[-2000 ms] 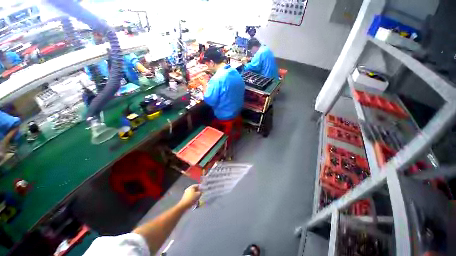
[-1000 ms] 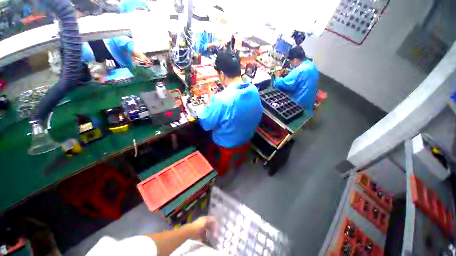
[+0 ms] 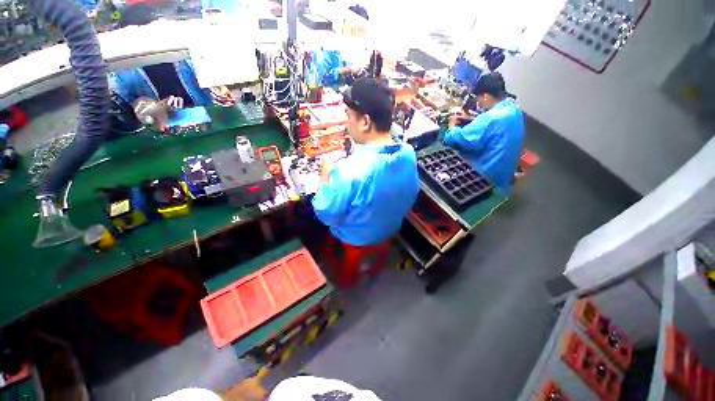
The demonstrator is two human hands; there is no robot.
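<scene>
Neither of my hands is clearly in view. A strip of bare forearm shows at the bottom edge, between patches of white clothing; the hand is cut off. The pale sheet or tray I held earlier is out of view. Nearest in front, an orange-red compartment tray lies on a green-topped stand, its bays without visible parts.
A worker in a blue smock sits at the green bench; another sits farther back. A black grid tray rests on a cart. A metal rack holds red trays at right. A hose hangs at left.
The view has moved nearer the red tray and turned. My forearm and the pale sheet or tray have dropped almost wholly out of the bottom of the picture.
</scene>
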